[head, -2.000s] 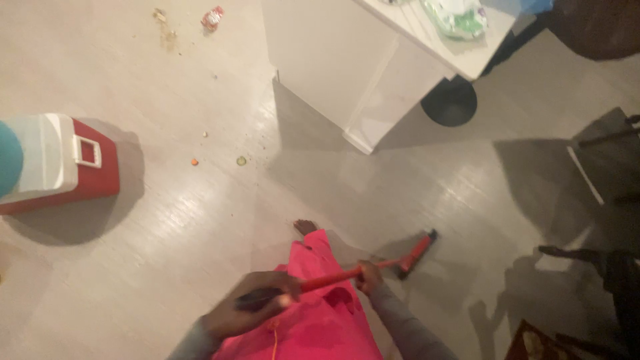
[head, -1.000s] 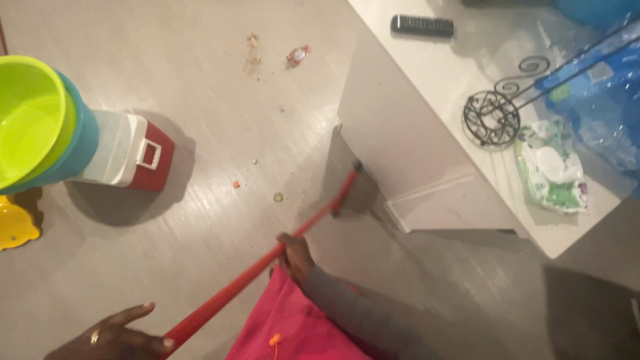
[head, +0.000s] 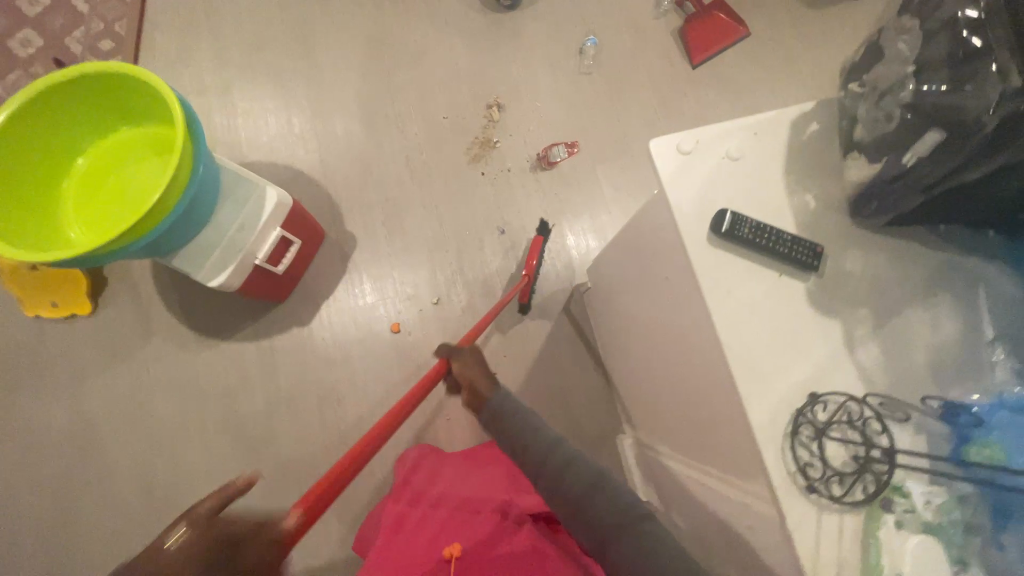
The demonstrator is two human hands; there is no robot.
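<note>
A red broom handle (head: 384, 428) runs up from the lower left to a broom head (head: 534, 266) with black bristles, low over the floor beside the white counter. My right hand (head: 470, 374) is closed around the handle at mid-length. At the handle's upper end is my left hand (head: 212, 532), blurred, its palm against the handle and a finger extended; how far it wraps the handle is hidden. Beyond the broom head lie crumbs (head: 486, 136), a red-and-clear wrapper (head: 558, 154) and a clear plastic bottle (head: 588, 54). An orange bit (head: 395, 328) lies left of the handle.
Green (head: 120, 172) and blue basins sit on a red-and-white cooler (head: 280, 252) at left, near a yellow object (head: 50, 290). A red dustpan (head: 712, 32) lies at the top. The counter (head: 688, 172) at right holds a remote control (head: 766, 240), a black wire stand (head: 842, 450) and a black plastic bag (head: 928, 120).
The view has shifted strongly, bringing the dustpan and bottle into sight. The broom head has moved from the right of my legs to the floor beside the counter, nearer the crumbs.
</note>
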